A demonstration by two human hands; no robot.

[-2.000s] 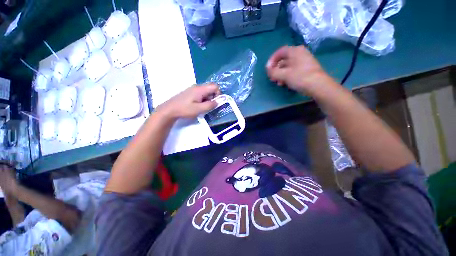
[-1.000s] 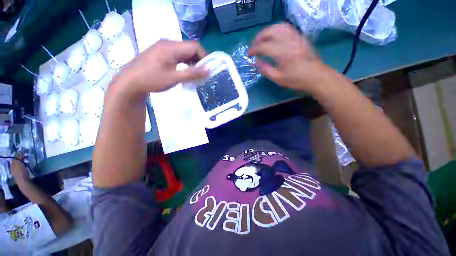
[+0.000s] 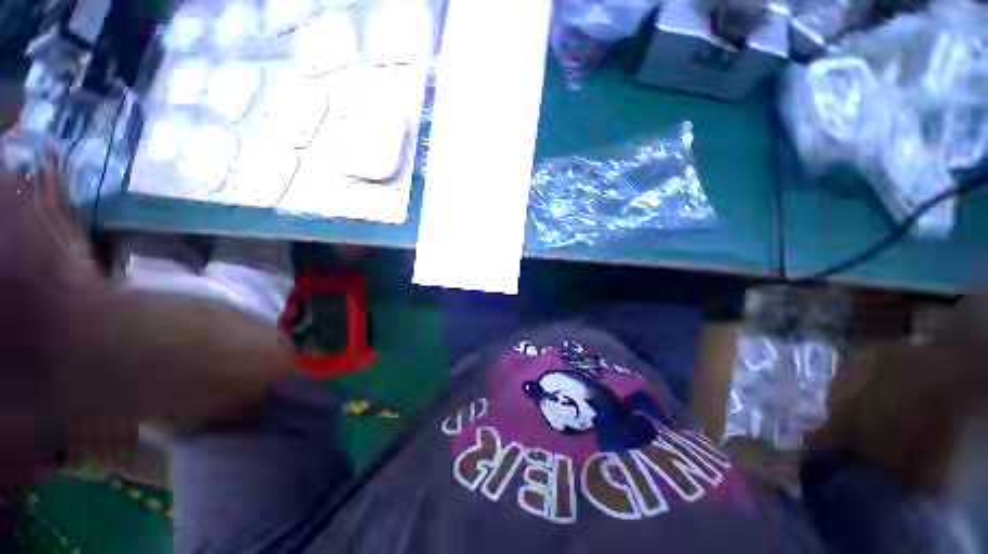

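Observation:
A crinkly clear plastic bag [image 3: 623, 195] lies flat on the green bench top [image 3: 748, 233], near its front edge. A long white paper strip [image 3: 482, 152] lies left of it and hangs slightly over the edge. Rows of white housings [image 3: 374, 141] lie on a pale board [image 3: 336, 206] further left. My left forearm is large and blurred at the left edge; its hand is out of the picture. My right hand is out of the picture too, with only a blur at the right edge. The white front frame is not visible.
A grey-white box [image 3: 710, 54] stands at the back. Bagged parts [image 3: 867, 119] are heaped at the right, with a black cord [image 3: 921, 222] in front. A red object [image 3: 358, 325] is below the bench. Clear plastic [image 3: 780, 390] lies over cardboard at lower right.
Both hands have left the picture, and the white frame is gone from view. The clear bag now lies uncovered on the bench. The view has shifted, so the bench items appear further right.

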